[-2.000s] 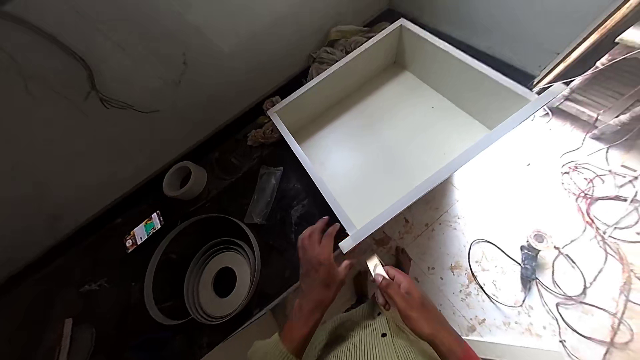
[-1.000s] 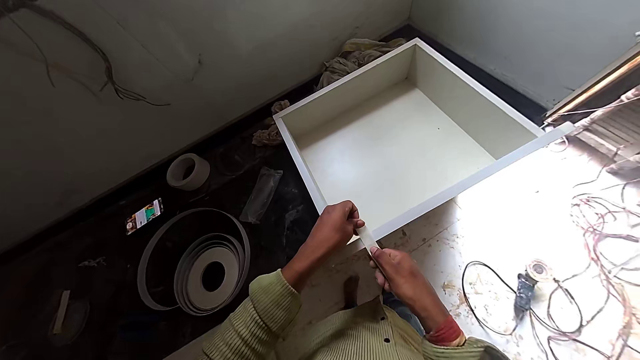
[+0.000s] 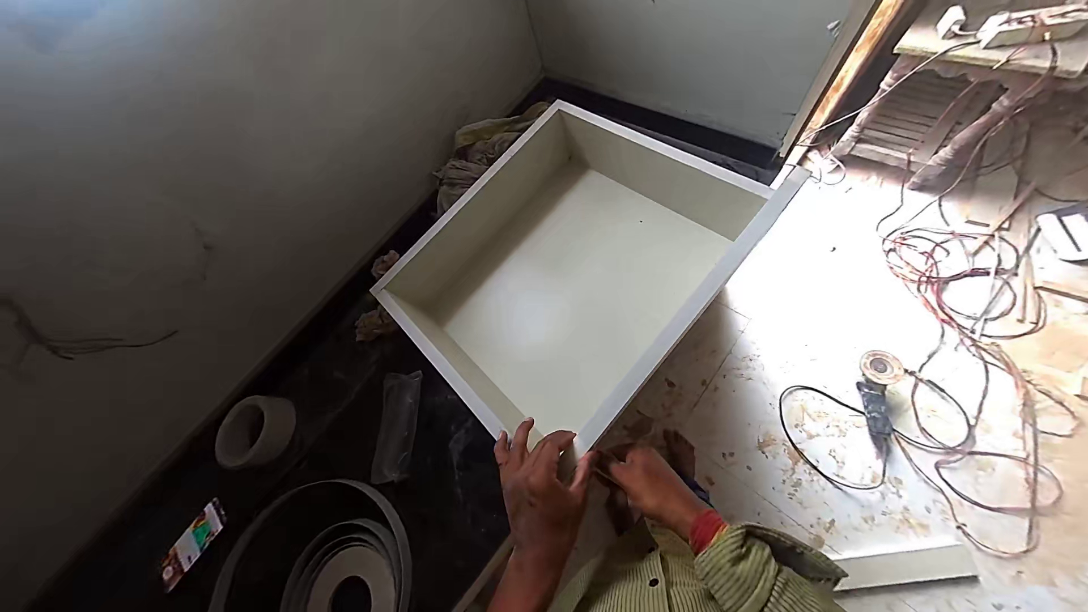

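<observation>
A white open drawer box (image 3: 586, 289) rests partly on a dark counter, its near corner pointing toward me. At that corner my left hand (image 3: 544, 484) has its fingers spread over the rim, with the thumb by the front panel's end. Close on its right, my right hand (image 3: 650, 484) is bent in against the lower side of the front panel (image 3: 697, 310); its fingertips are partly hidden, and whether they hold something cannot be made out.
On the dark counter (image 3: 340, 382) lie a coiled roll of edge-banding strip (image 3: 391, 544), a tape roll (image 3: 255, 432), a clear plastic packet (image 3: 397, 425) and a colorful printed packet (image 3: 194, 544). An angle grinder (image 3: 875, 399) and tangled cables (image 3: 943, 289) lie on the floor at right.
Both hands were together at the drawer's near corner around a small pale strip; now the left is spread on the rim and the right sits beneath the front panel. The strip no longer shows.
</observation>
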